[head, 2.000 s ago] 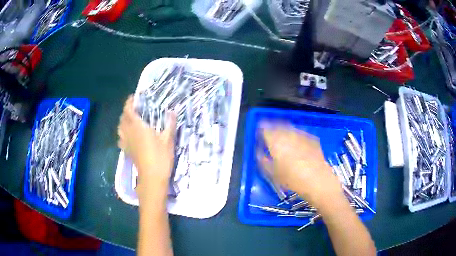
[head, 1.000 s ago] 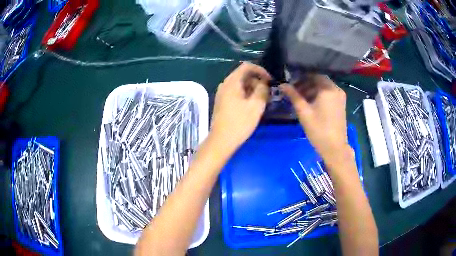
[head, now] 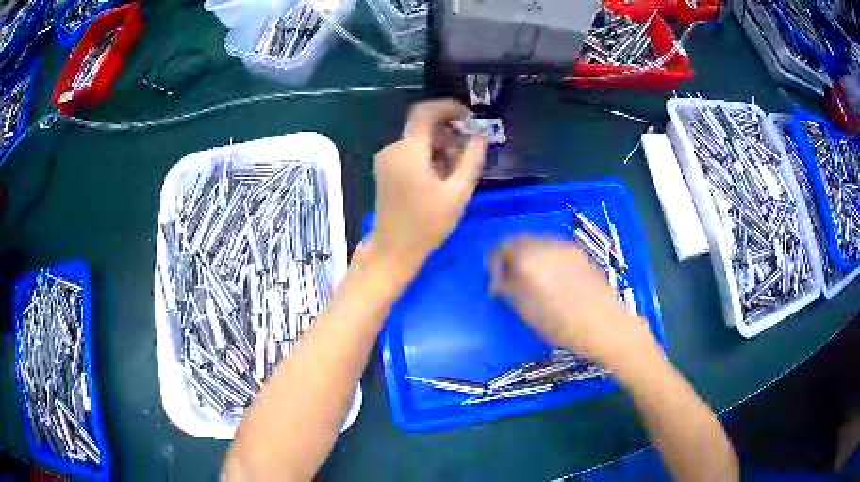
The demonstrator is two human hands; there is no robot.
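My left hand [head: 421,179] is at the press fixture [head: 486,129], its thumb and fingers bent close together at the fixture's left side. I cannot tell whether it holds a part. My right hand [head: 558,292] is blurred, over the middle of the blue work tray [head: 443,315]. Its fingers are bent and I cannot see whether they hold anything. Silver barrel-and-rod parts [head: 528,375] lie along the tray's front and right side, partly hidden by my right hand. The grey press head [head: 514,36] stands above and behind the fixture.
A large white bin [head: 168,273] heaped with metal parts is left of the tray. A filled blue tray [head: 91,377] is at far left. At right are a white block [head: 671,193] and a filled white bin [head: 721,235]. Red bins [head: 641,73] and a pale hose [head: 217,115] lie behind.
My right hand has moved from the fixture down over the blue tray. My left hand has stayed at the fixture. The view has shifted, and the press head shows higher in it.
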